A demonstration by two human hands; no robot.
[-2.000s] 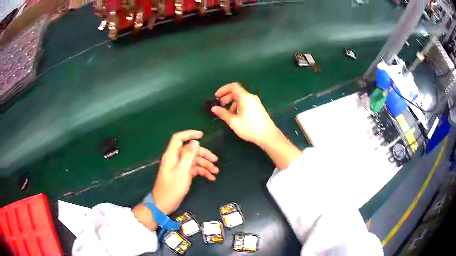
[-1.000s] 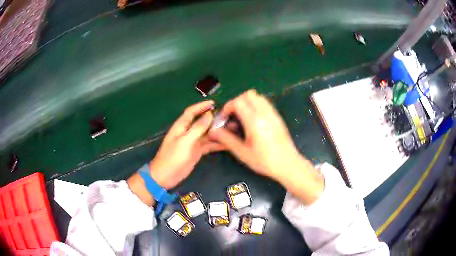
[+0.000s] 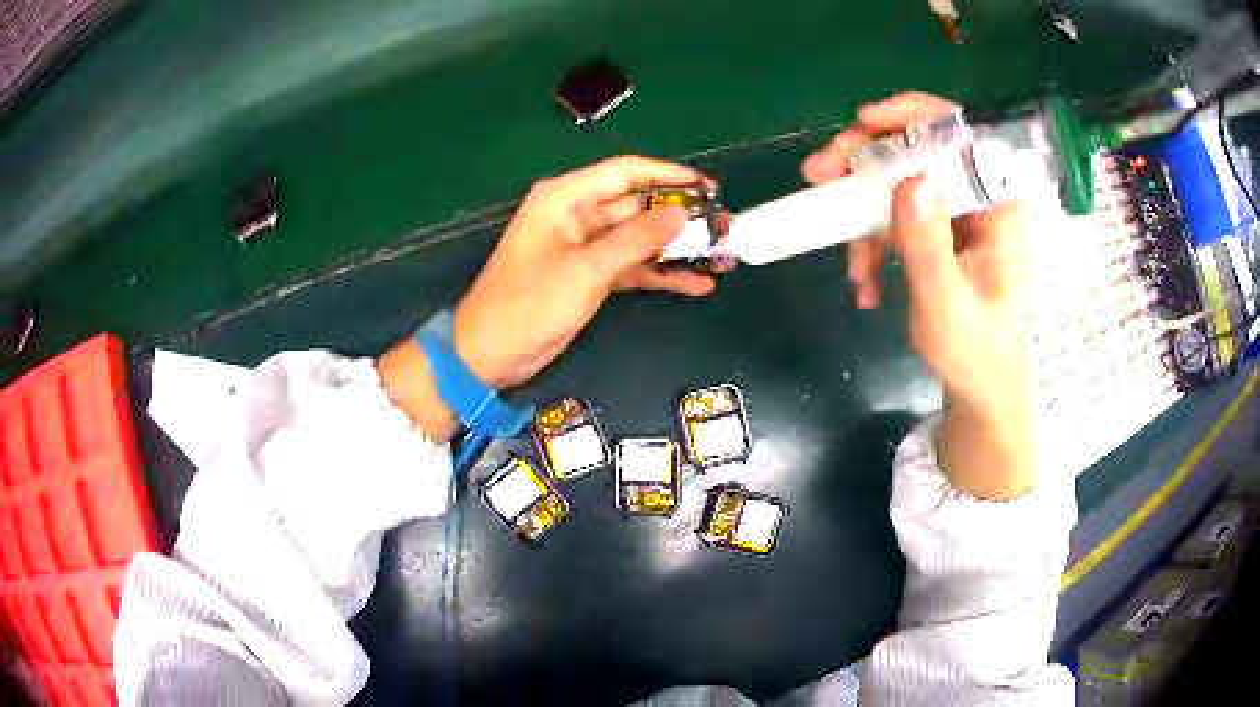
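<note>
My left hand (image 3: pixel 553 263), with a blue wrist strap (image 3: pixel 463 380), holds an open smartwatch housing (image 3: pixel 684 228) between thumb and fingers; gold-orange and white show inside. My right hand (image 3: pixel 953 263) grips a clear glue syringe (image 3: pixel 829 214) with white contents and a green cap (image 3: pixel 1071 155) at its rear. The syringe lies nearly level, its front end at the housing's right edge; whether the tip touches is unclear. Several open housings (image 3: pixel 647 477) lie in a cluster on the dark green surface below my hands.
Black squares (image 3: pixel 594 91) lie on the green belt (image 3: pixel 415 97). A red compartment tray (image 3: pixel 69 511) and white paper (image 3: pixel 201 408) are at left. A white perforated mat (image 3: pixel 1105 332) and a dispenser controller with cables (image 3: pixel 1209 304) are at right.
My right hand has moved right and now holds the syringe. My left hand holds the housing up, with its inside showing. The black square beyond my hands sits higher in view.
</note>
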